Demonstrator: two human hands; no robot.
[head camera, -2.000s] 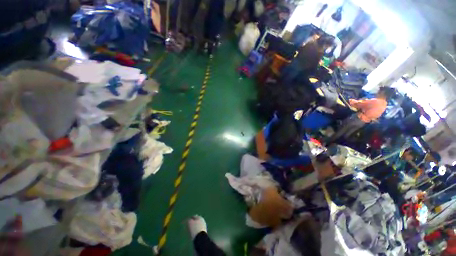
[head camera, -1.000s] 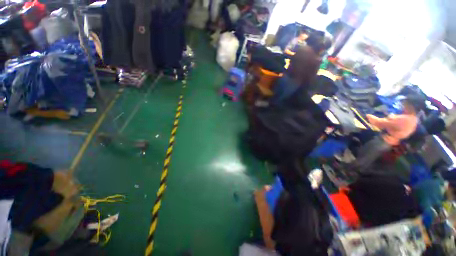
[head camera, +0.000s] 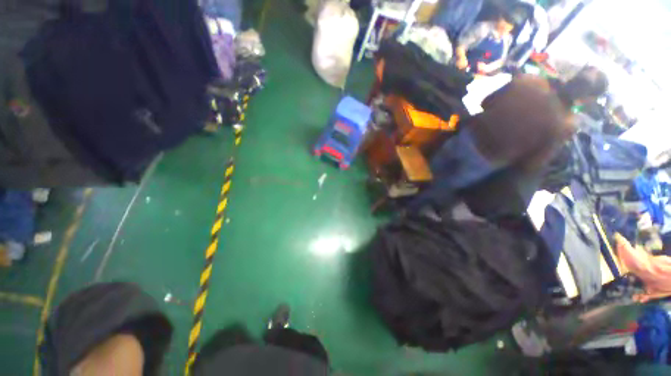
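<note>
Neither of my hands shows. At the bottom left there is a dark sleeve with a patch of bare skin below it, blurred and cut off by the edge; no hand or fingers are visible. Dark clothing and the tip of a shoe show at the bottom centre. The green floor lies in front of me, with yellow-black aisle tape running along it. A large heap of black cloth stands on the floor to the right. Navy and grey garments hang at the upper left.
A blue plastic stool stands ahead beside the aisle. A white sack is behind it. A person in a brown top sits bent forward at the right, near orange cloth. Another person is farther back. Cloth piles line the right side.
The view has moved forward along the aisle. The stool, black heap and hanging garments are closer and larger. The pale cloth piles have left the view. The dark sleeve has appeared at the bottom left.
</note>
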